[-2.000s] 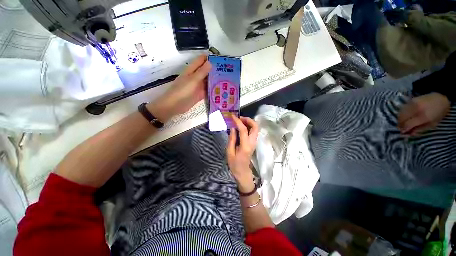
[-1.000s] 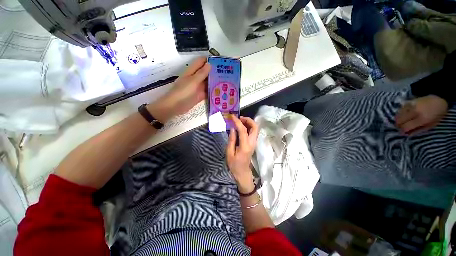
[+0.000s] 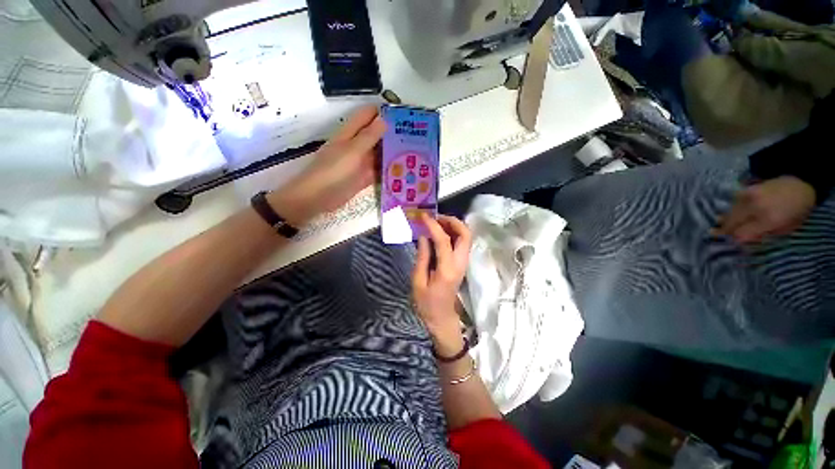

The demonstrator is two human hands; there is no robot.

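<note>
A smartphone [image 3: 410,169] with a lit pink and purple screen is upright in view at the table's front edge. My left hand [image 3: 352,165] holds its left side. My right hand [image 3: 444,261] is at its lower end, with fingers at the lower screen; a white patch covers the lower left of the screen. A second smartphone [image 3: 344,46], black with "vivo" lettering, lies on the machine bed above. White cloth [image 3: 137,137] with dark stitch lines lies left of the lit needle area [image 3: 197,101].
The sewing machine head [image 3: 119,37] is at upper left. A tan strip [image 3: 536,78] stands near the table's right end. A white garment bundle [image 3: 522,293] hangs right of my lap. Another person's hand [image 3: 767,209] rests on striped cloth at right. Printed ruler marks [image 3: 485,151] run along the table front.
Both of my hands and the phone stay almost in place. The screen's heading looks different. The other person's hand has shifted slightly left.
</note>
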